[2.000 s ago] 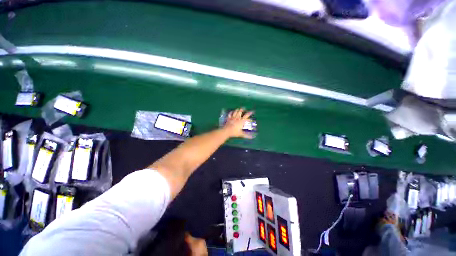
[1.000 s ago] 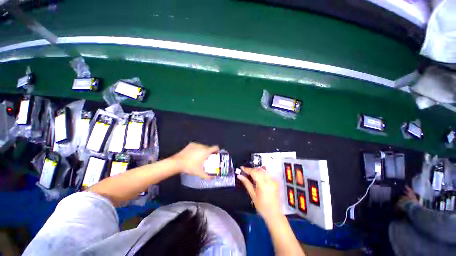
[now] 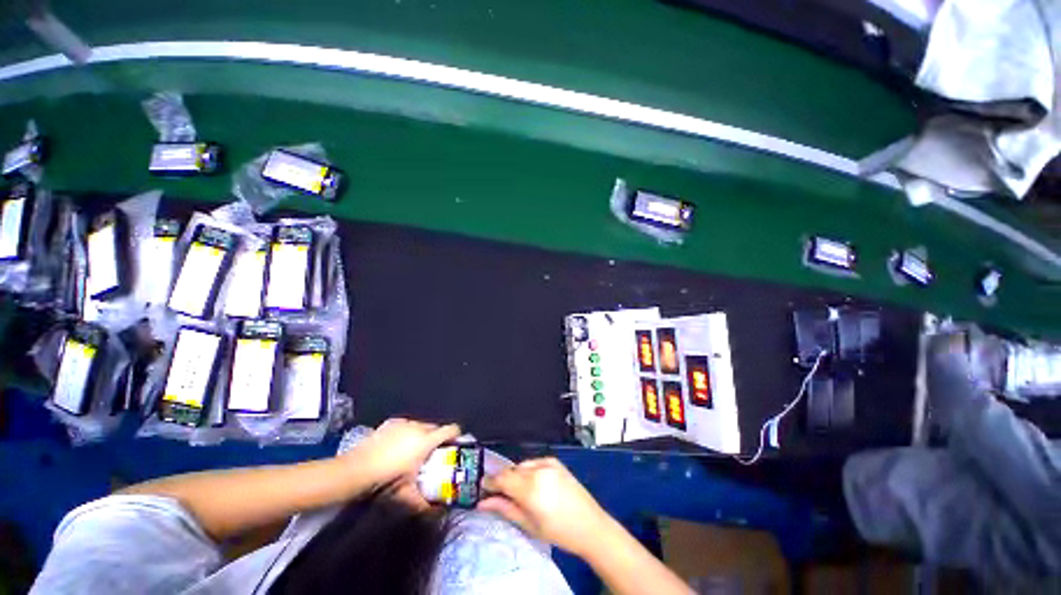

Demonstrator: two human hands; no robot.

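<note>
A phone half-assembly [image 3: 453,474] with a white block, yellow strip and green end is held close to my body, below the bench's front edge. My left hand [image 3: 401,456] grips its left side. My right hand [image 3: 538,497] is at its right, board end, fingers bent together against or close to it. Whether the right fingers hold something small there cannot be told. The white test box [image 3: 597,384] with red digital readouts and a column of green and red buttons stands on the black bench, right of my hands.
Bagged units [image 3: 198,273] lie clustered on the bench at left. Spaced units [image 3: 661,210] lie on the green conveyor belt [image 3: 465,192]. Black fixtures [image 3: 835,337] and a white cable [image 3: 787,416] are right of the test box. A person's grey sleeve [image 3: 919,488] is at right; a carton [image 3: 721,556] is below.
The left hand reached onto the belt, then brought a unit over the bench beside the right hand. Both hands and the unit are now lower, past the bench edge. The view has shifted.
</note>
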